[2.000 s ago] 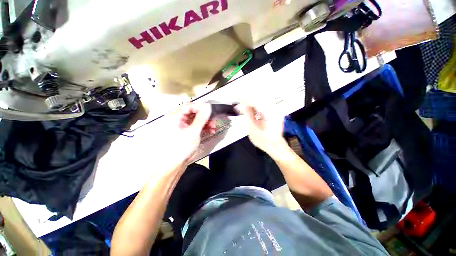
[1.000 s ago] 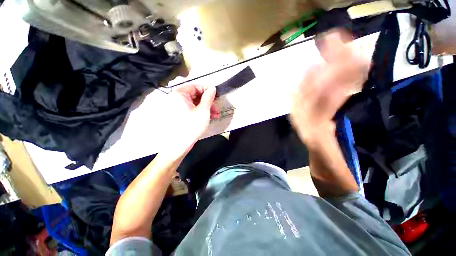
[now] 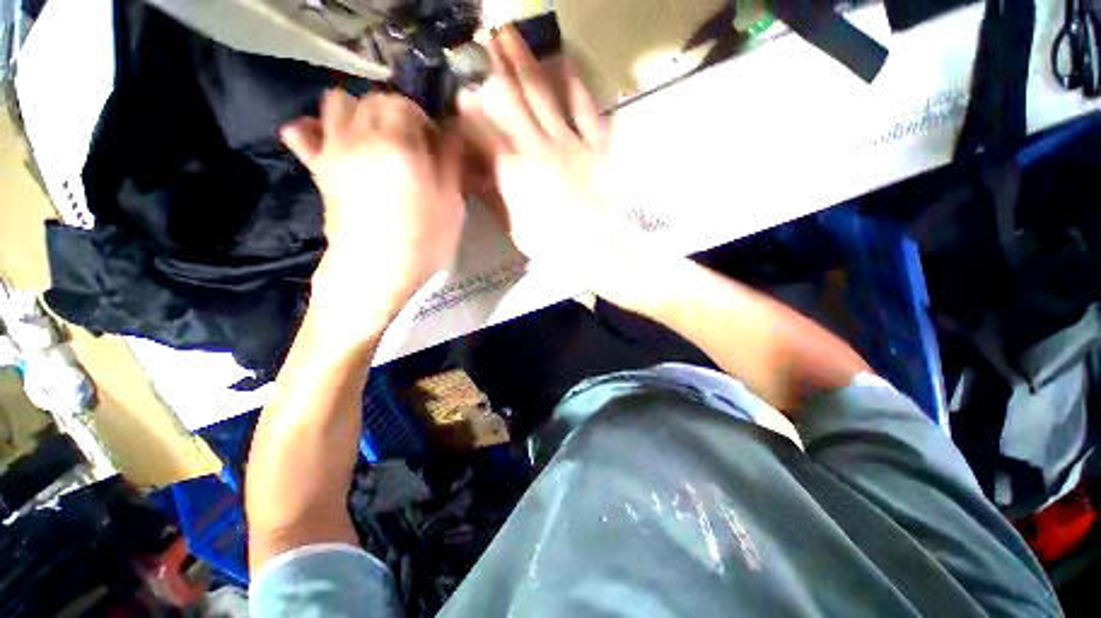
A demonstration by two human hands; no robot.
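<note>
The black garment piece [image 3: 205, 181] lies bunched on the white table, left of and under the needle area. My left hand [image 3: 380, 181] lies on the garment's right edge beside the needle area, fingers bent; its grip is unclear. My right hand [image 3: 531, 145] is blurred, close to its right, with its fingers up at the presser foot area [image 3: 453, 60]. A short black strip [image 3: 537, 34] shows at the right hand's fingertips; the fingers hide how it is held. The sewing machine head [image 3: 290, 30] is cut off by the top edge.
Another black strip [image 3: 833, 36] lies on the table at the upper right, near a long black band [image 3: 1000, 85] and scissors [image 3: 1075, 48]. Blue crates [image 3: 912, 326] with dark and grey cloth stand below. Cardboard [image 3: 145, 410] and a white bundle [image 3: 54, 374] are at the left.
Both hands have moved to the needle area; the right came left from the far strips. The left reached up onto the garment. The short strip now shows at the presser foot. The view has shifted.
</note>
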